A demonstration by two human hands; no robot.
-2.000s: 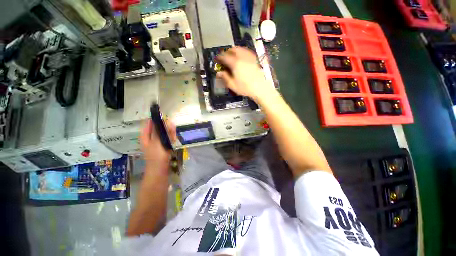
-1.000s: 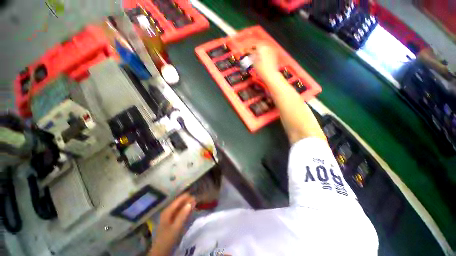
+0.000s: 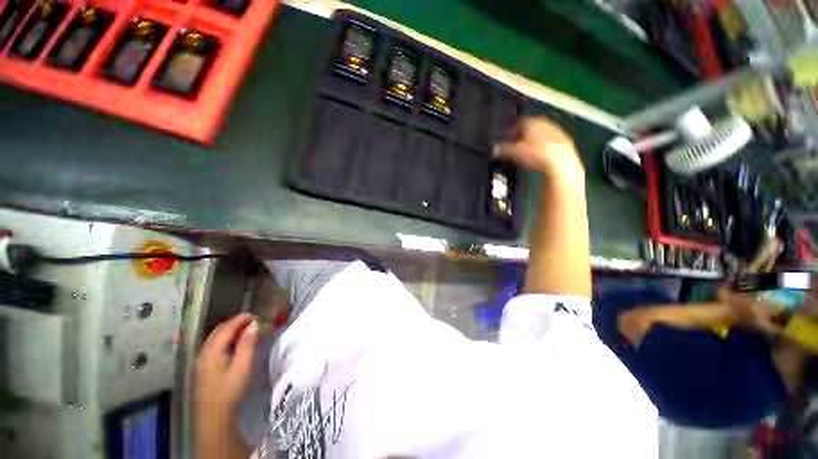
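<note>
A black tray (image 3: 381, 148) with two rows of pockets lies on the green bench. Three display modules (image 3: 399, 75) sit in its far row. Another module (image 3: 500, 192) with a bright face is at the tray's right end, near row. My right hand (image 3: 541, 148) is over that end, its blurred fingertips at the module's upper end; whether they grip it cannot be told. My left hand (image 3: 226, 351) is low at the left beside the machine, fingers apart and empty.
A red tray (image 3: 193, 115) with several modules lies at the upper left. The machine front with a red emergency stop (image 3: 157, 260) and a screen (image 3: 142, 430) is at lower left. A white fan (image 3: 709, 143) stands at right; a person in dark clothes (image 3: 700, 359) is beyond.
The view has swung right along the bench. My right hand has gone from the machine, then the red tray, to the black tray. The dark plate earlier in my left hand is gone from it.
</note>
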